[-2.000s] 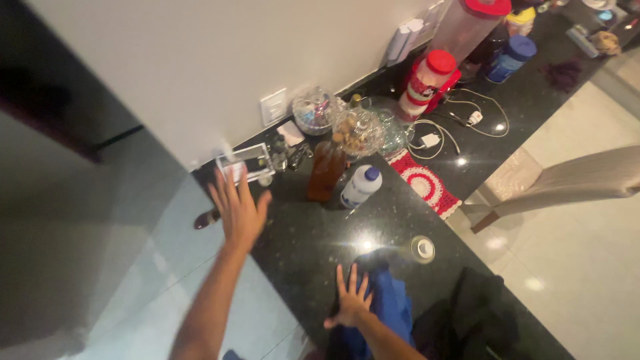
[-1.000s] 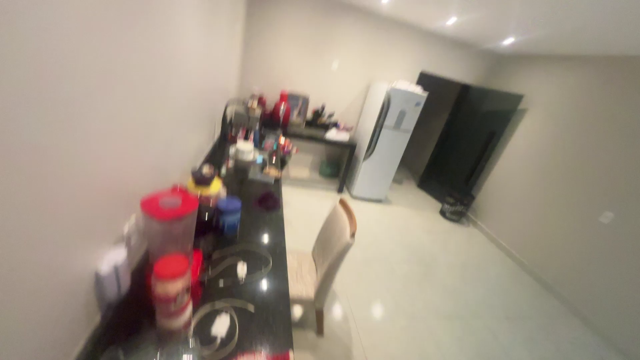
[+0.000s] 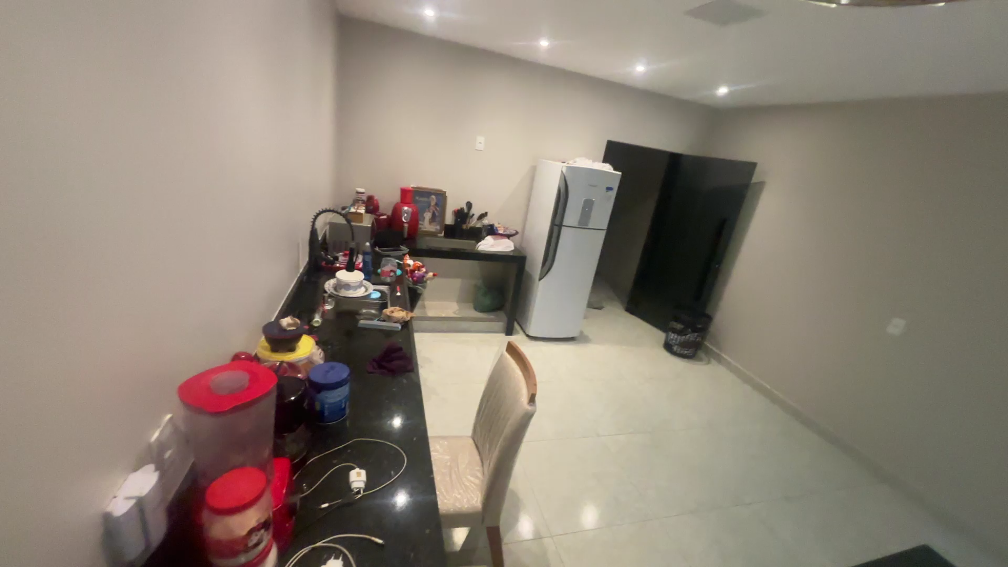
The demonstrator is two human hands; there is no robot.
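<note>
Neither of my hands shows in the head view now. Along the left wall runs a black stone counter (image 3: 378, 441). On its near end stand a clear plastic container with a red lid (image 3: 228, 421), a jar with a red cap (image 3: 239, 512) and a blue tub (image 3: 329, 394). A white charger plug with its cable (image 3: 357, 479) lies beside them. Farther along are a dark purple cloth (image 3: 390, 360), a white bowl on a plate (image 3: 350, 283) and a black spring-neck faucet (image 3: 313, 236). A red air fryer (image 3: 405, 216) stands at the back.
An upholstered chair (image 3: 504, 425) stands against the counter's right side. Toward the back are a white refrigerator (image 3: 571, 252), a dark door (image 3: 685, 236) and a black waste basket (image 3: 687, 334). Pale tiled floor (image 3: 669, 457) stretches right of the chair. A power adapter (image 3: 135, 512) sits at the left wall.
The view has swung up from the near counter to the whole room. Both my hands, spread over the counter two seconds ago, are out of view.
</note>
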